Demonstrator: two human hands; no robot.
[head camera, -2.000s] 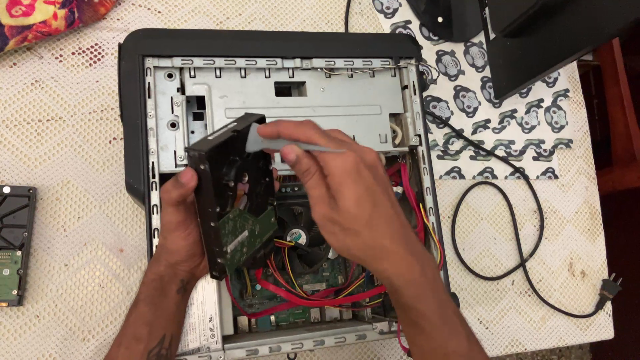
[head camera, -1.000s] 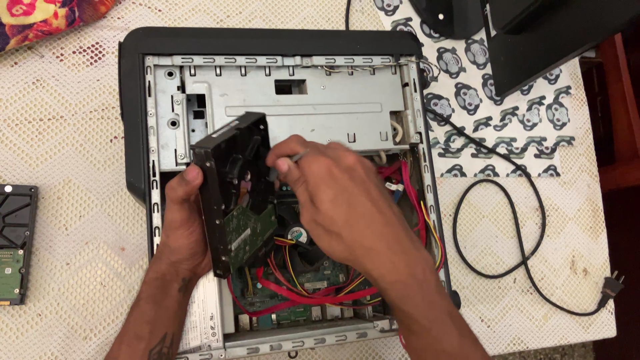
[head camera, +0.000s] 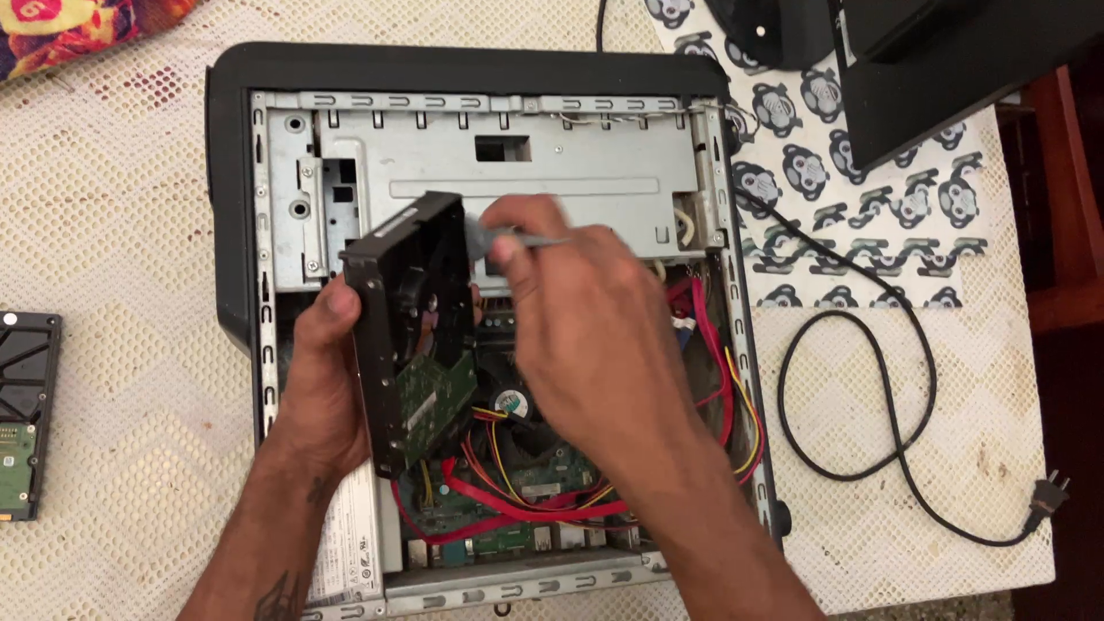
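My left hand (head camera: 323, 388) grips a black hard disk drive (head camera: 371, 345) by its side, tilted up so its green circuit board (head camera: 435, 405) shows. A grey brush-like tool (head camera: 483, 241) is pinched in my right hand (head camera: 578, 319), its tip at the drive's upper right edge; the tip is blurred. Both hands are over an open desktop computer case (head camera: 457, 67) lying on its side. Inside it, a processor fan (head camera: 511, 404), red cables (head camera: 552, 511) and a motherboard (head camera: 509, 474) show partly beneath the hands.
A second hard drive (head camera: 21, 414) lies at the left edge on the lace tablecloth (head camera: 129, 388). A black power cord with a plug (head camera: 1048, 500) loops on the right. A monitor (head camera: 949, 78) stands at the upper right by a monkey-print sheet (head camera: 806, 168). Patterned cloth (head camera: 69, 30) lies at upper left.
My right hand with the grey tool has shifted a little along the drive's upper edge, down and then back up. The left hand keeps its hold on the drive.
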